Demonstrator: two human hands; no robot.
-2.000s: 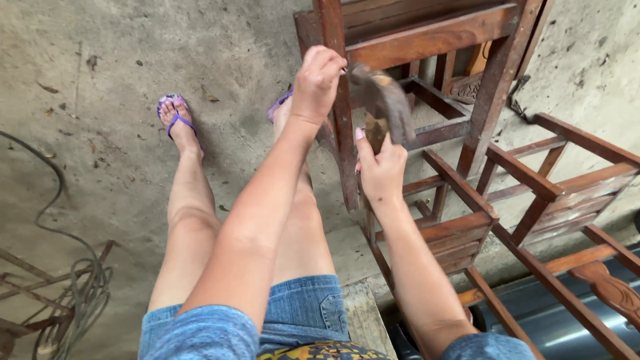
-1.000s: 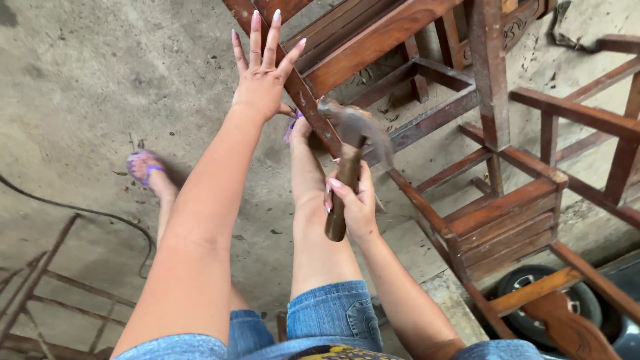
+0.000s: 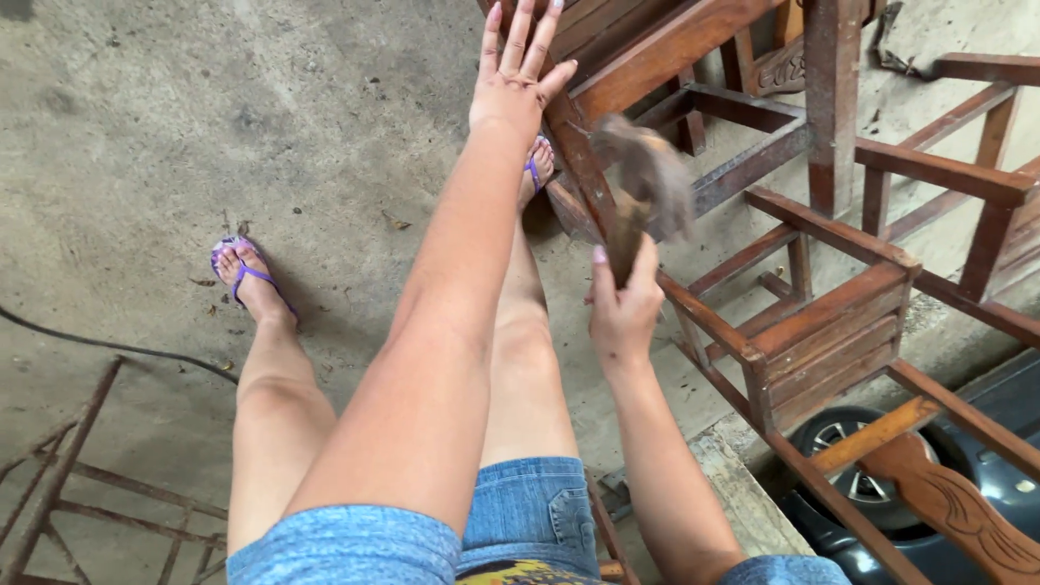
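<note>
My left hand (image 3: 520, 89) lies with fingers spread on the dark brown leg of a wooden chair (image 3: 674, 53) at the top. Closed around the wooden handle of a claw hammer (image 3: 630, 236) is my right hand (image 3: 624, 313). The hammer's head is blurred and overlaps the same chair leg just below my left hand; whether it touches the wood, I cannot tell. No nail can be made out.
More wooden chairs (image 3: 837, 325) stand or lie at the right, one with a carved back piece (image 3: 959, 504). Behind them, lower right, is a dark car (image 3: 999, 439) with its wheel. A rusty metal frame (image 3: 77, 455) and a black cable (image 3: 146, 351) lie at the left on the concrete floor.
Two seconds ago my left hand had its fingers bunched by the chair leg near the hammer head; it has since spread out on the wood. The hammer has stayed in my right hand.
</note>
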